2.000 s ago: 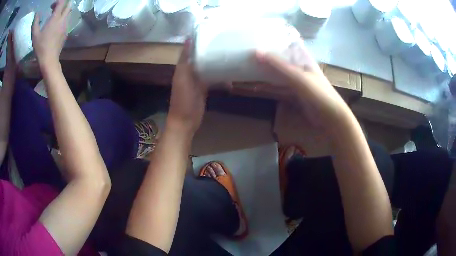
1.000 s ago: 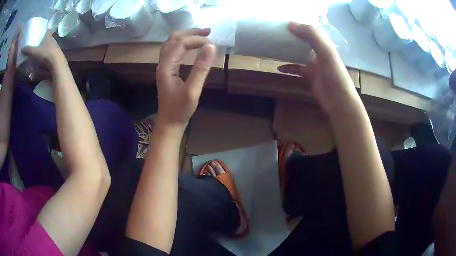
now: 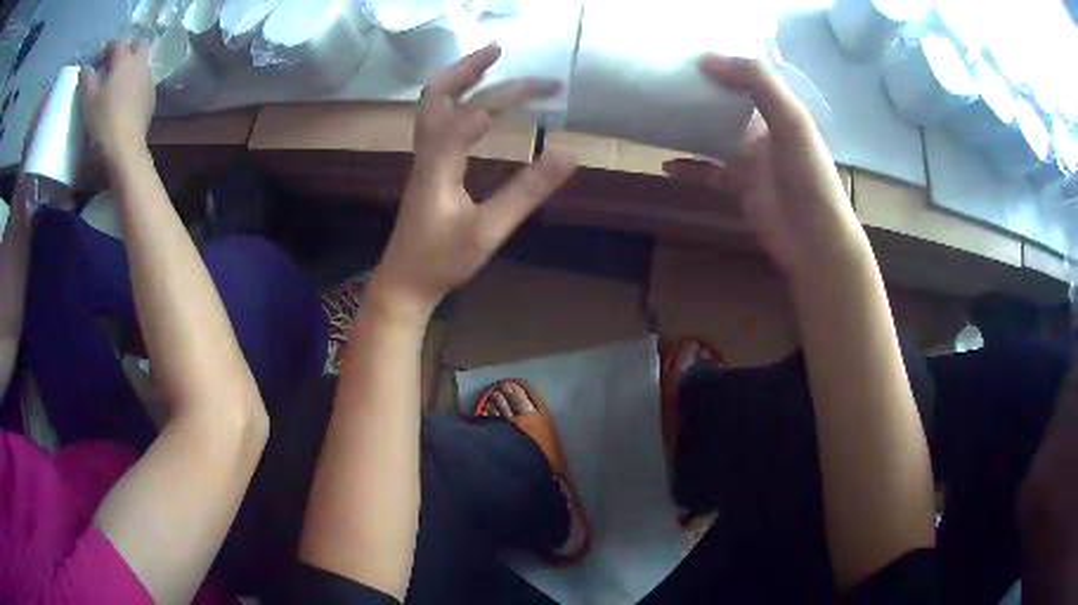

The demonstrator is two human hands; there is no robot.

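Note:
My left hand (image 3: pixel 455 195) is raised at the table's front edge, palm towards the middle, fingers and thumb apart, with nothing in it; its fingertips are blurred. My right hand (image 3: pixel 786 177) faces it, fingers and thumb apart, over a pale board (image 3: pixel 650 89). No cup can be made out in it, though glare and the pale surface behind make this hard to see. Clear film (image 3: pixel 804 89) shows just beyond the right hand. White cups with shiny film (image 3: pixel 313 41) lie along the table left of centre.
More white cups (image 3: pixel 928 77) lie at the right. At the left, a neighbour in a pink top (image 3: pixel 59 532) holds a white cylinder (image 3: pixel 57 130) with film. Brown cartons (image 3: pixel 343 132) form the table's front. My orange sandals (image 3: pixel 538 437) are on a pale sheet (image 3: pixel 621 425).
The large white cylinder held between my hands two seconds ago is no longer visible there. My left hand has opened and shifted slightly right since one second ago. The neighbour's cylinder has tilted and moved lower.

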